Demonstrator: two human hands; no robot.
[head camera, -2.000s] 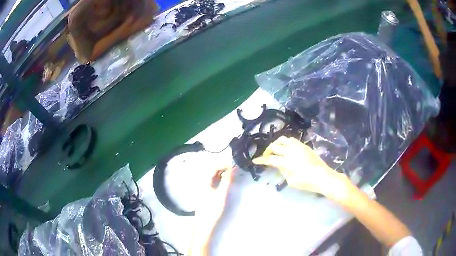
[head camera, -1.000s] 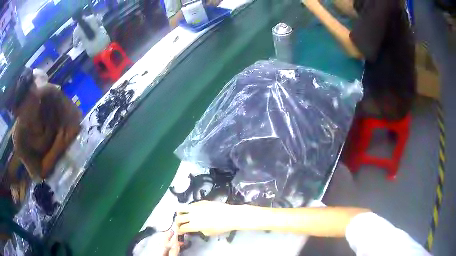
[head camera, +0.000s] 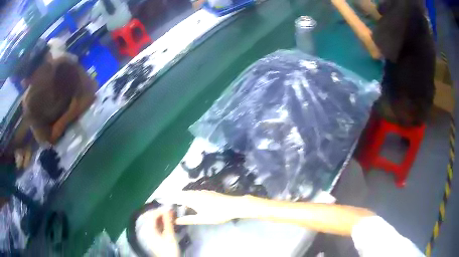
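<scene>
My right hand (head camera: 209, 207) reaches in from the right over the white sheet (head camera: 236, 243), its fingertips blurred close to my left hand (head camera: 166, 233). My left hand is low in the picture, partly cut off by the bottom edge. A small dark part shows between the two hands; which hand grips it cannot be told. A black headband (head camera: 133, 233) curves around the left side of my left hand. Black yokes (head camera: 221, 168) lie tangled just beyond my right hand, at the open edge of the large clear plastic bag (head camera: 297, 115).
The green conveyor belt (head camera: 166, 120) runs beyond the sheet. A silver can (head camera: 305, 35) stands behind the bag. A person in brown (head camera: 58, 95) sits across the belt. Another person in dark clothes (head camera: 410, 60) is at the right, near a red stool (head camera: 395, 145). Black parts (head camera: 132, 78) lie across the belt.
The view has swung right since the first frame, then slightly back and down. My hands have come together; the headband shows more beside my left hand than one second ago.
</scene>
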